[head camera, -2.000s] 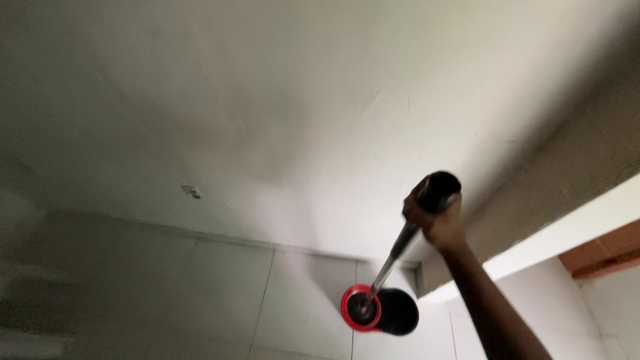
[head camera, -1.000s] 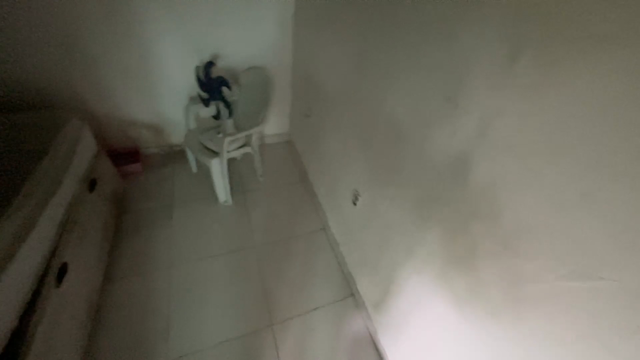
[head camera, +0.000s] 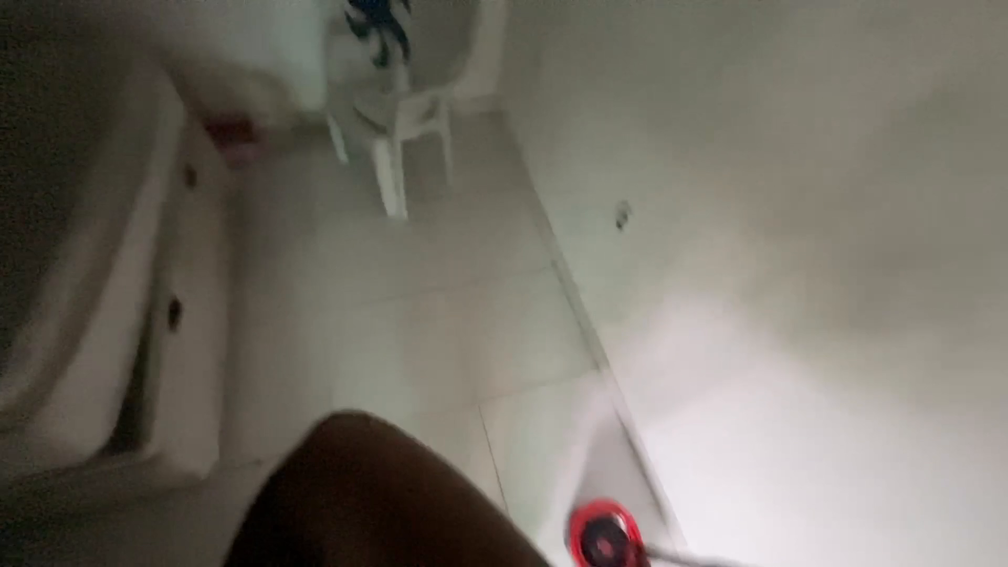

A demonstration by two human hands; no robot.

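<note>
At the lower right, a round red-rimmed black tool head (head camera: 605, 535) shows near the foot of the wall, with a thin shaft running off to the right; the image is blurred. Neither my left hand nor my right hand can be seen, so what grips the shaft is hidden. A dark, rounded body part (head camera: 370, 480) fills the bottom centre; whether it is a knee or an arm is unclear. Pale floor tiles (head camera: 425, 339) spread beyond it.
A white plastic chair (head camera: 390, 177) bearing dark blue fan blades (head camera: 382, 27) stands at the back. Along the left runs a pale bed-like piece of furniture (head camera: 189, 378) with dark round holes. A reddish object (head camera: 232, 134) lies behind it. The wall (head camera: 787, 236) has a small dark mark (head camera: 622, 214).
The hand holding the tool two seconds ago is out of view. The red-rimmed head, not visible one second ago, shows again at the lower right. The view has swung strongly toward the chair.
</note>
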